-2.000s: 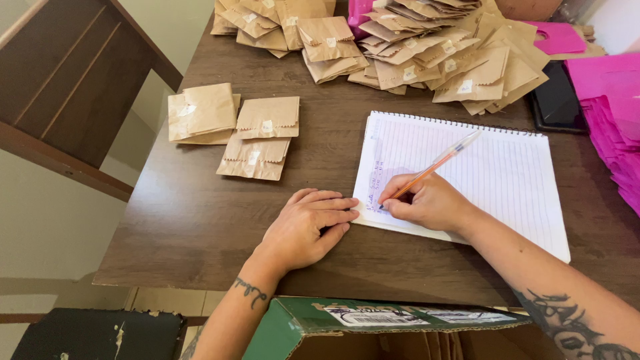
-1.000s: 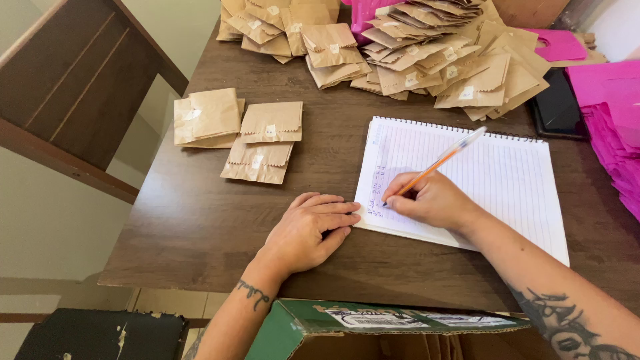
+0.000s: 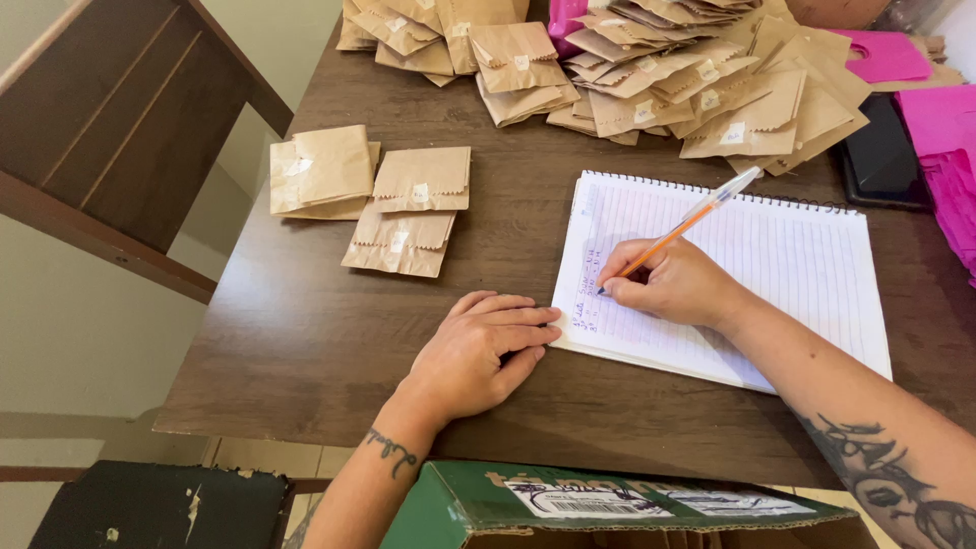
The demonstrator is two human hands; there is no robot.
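Note:
A spiral-bound lined notebook (image 3: 732, 274) lies turned sideways on the dark wooden table, with handwriting near its left edge. My right hand (image 3: 667, 282) holds an orange ballpoint pen with a clear cap on its back end (image 3: 686, 221), its tip on the page by the written lines. My left hand (image 3: 484, 351) rests palm down on the table, fingertips touching the notebook's left edge and holding nothing. Left of the notebook lie a folded brown paper packet (image 3: 324, 171) and two overlapping ones (image 3: 422, 179), each with a small label.
Many folded brown paper packets (image 3: 648, 84) are heaped along the far side. A black device (image 3: 881, 164) and pink sheets (image 3: 945, 130) lie at the right. An open green cardboard box (image 3: 450, 503) stands below the near edge, and a wooden chair (image 3: 114, 114) is at the left.
More writing shows on the page, and the pen tip in my right hand has moved slightly along it. My left hand stays by the notebook's edge.

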